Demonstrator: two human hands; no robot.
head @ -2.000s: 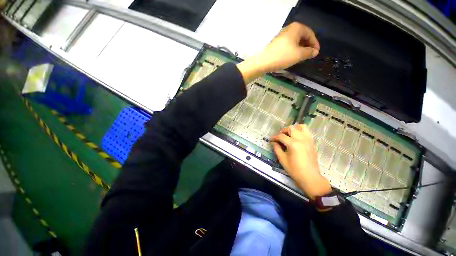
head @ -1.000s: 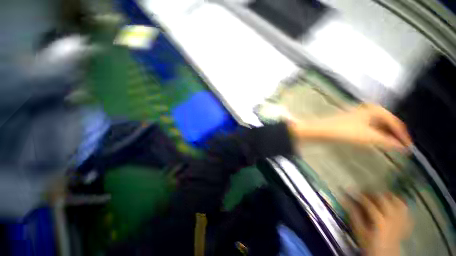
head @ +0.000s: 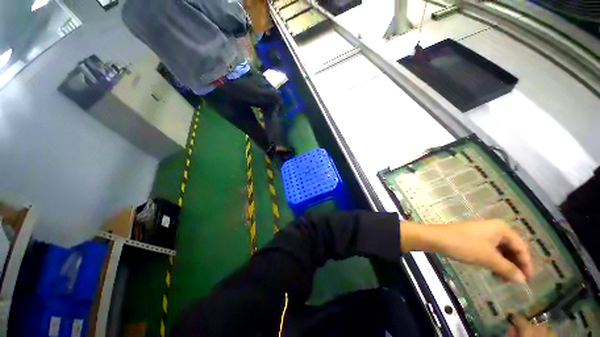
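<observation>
The circuit board panel [head: 447, 187] lies in its dark and green carrier frame [head: 388, 176] at the right. My left hand [head: 490, 249] is over the panel, fingers curled and thumb and fingertips close together; whether a small part is between them cannot be told. My right hand [head: 531, 328] is at the bottom edge by the dark bar between panels, mostly cut off and blurred; its fingertips' hold is unclear. A black tray [head: 587, 197] is cut off at the right edge.
A silver conveyor rail [head: 368, 174] runs along the near side. Another black tray [head: 460, 72] lies on the white bench behind it. A blue stool [head: 310, 176] stands on the green floor. A person [head: 191, 39] stands farther along the line; shelving [head: 108, 283] is lower left.
The view has swung left, bringing the other person, stool and shelving into sight. My left hand has gone from above the black tray to above the panel. My right hand is now mostly out of frame.
</observation>
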